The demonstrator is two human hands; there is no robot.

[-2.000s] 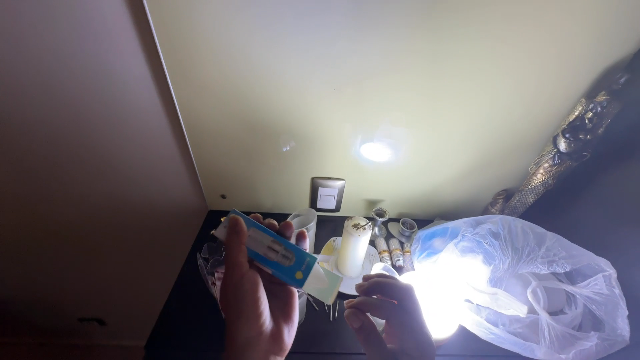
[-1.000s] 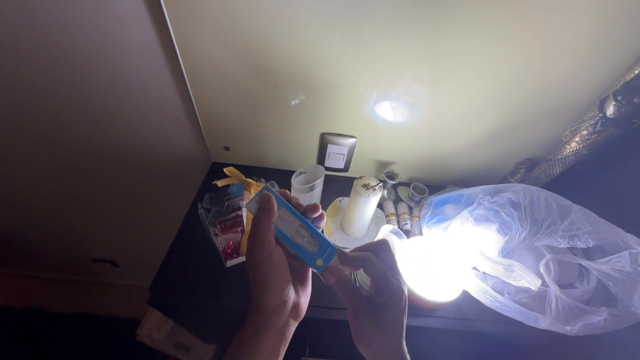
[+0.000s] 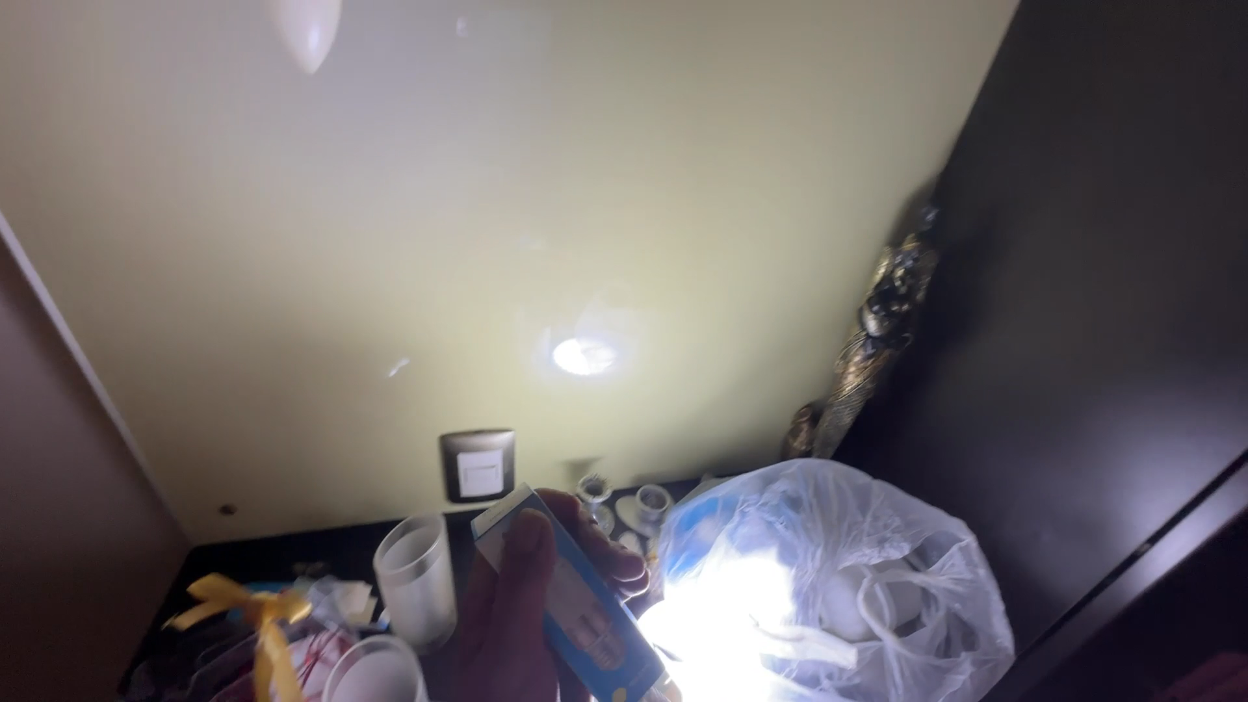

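Note:
My left hand (image 3: 517,614) is closed around a small blue and white cardboard box (image 3: 585,604), thumb on its near face and fingers behind it. The box tilts, its lower end toward the bottom edge of the view. My right hand cannot be made out; the lower end of the box meets strong glare there. A frosted cup (image 3: 416,585) stands to the left of my left hand, with a second cup (image 3: 375,673) nearer. Right of the box lies a translucent plastic bag (image 3: 916,546) holding white items, beside a very bright light (image 3: 726,624).
Small glass holders (image 3: 651,503) stand behind the box on the dark tabletop (image 3: 292,548). A yellow ribbon (image 3: 255,609) lies over items at the left. A wall switch (image 3: 478,466) sits above the table. A dark metallic figurine (image 3: 877,331) rises at the back right.
My right hand, on the box's lower end one second ago, is no longer discernible. My left hand still holds the box. The view has shifted markedly toward the wall.

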